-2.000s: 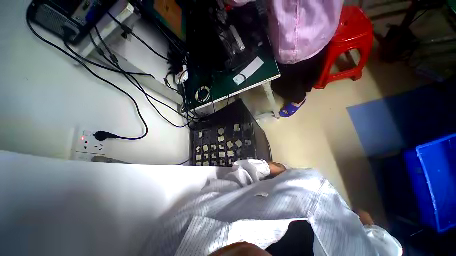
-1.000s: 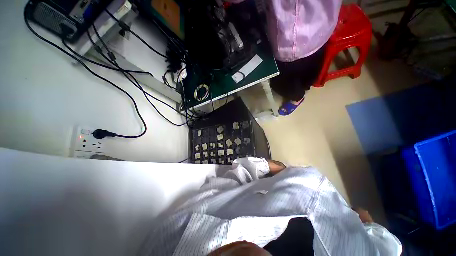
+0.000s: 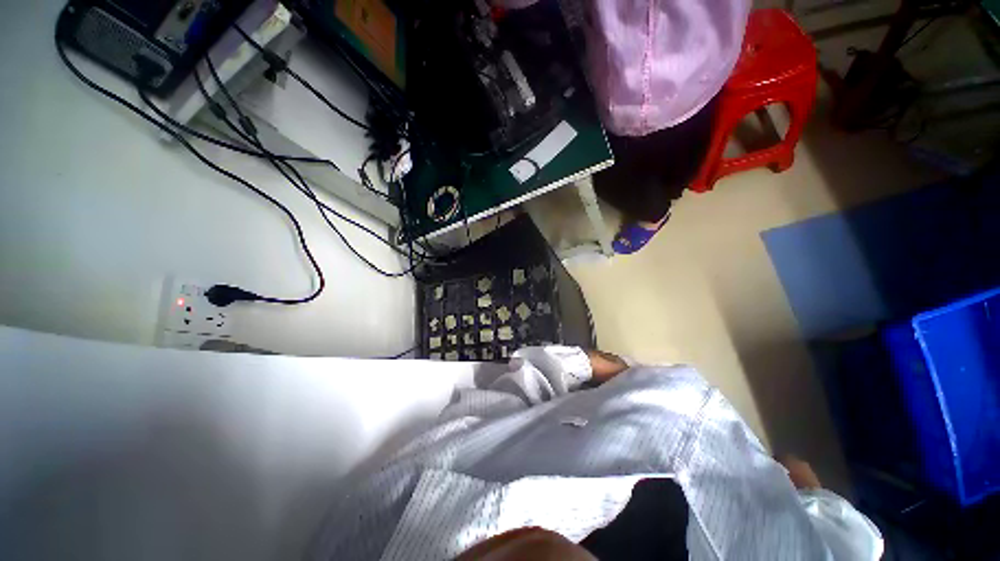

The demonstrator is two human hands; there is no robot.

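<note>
My left hand (image 3: 605, 368) shows only as a small patch of skin past the white sleeve cuff; the smock hides its fingers. My right hand (image 3: 799, 473) shows as a small patch at the smock's right side, its fingers hidden. Whether either hand holds anything cannot be told. Nearest in front stands a large black tray (image 3: 489, 263) with rows of small pale squares (image 3: 485, 300), below the bench end. My left sleeve overlaps its near edge.
A green-topped bench (image 3: 483, 194) holds dark equipment (image 3: 510, 88), a white strip (image 3: 545, 151) and a pale ring (image 3: 443, 203). A person in a pink smock (image 3: 663, 60) is beside it, near a red stool (image 3: 757, 104). Black cables (image 3: 287, 203) hang left; a blue bin (image 3: 965, 395) stands right.
</note>
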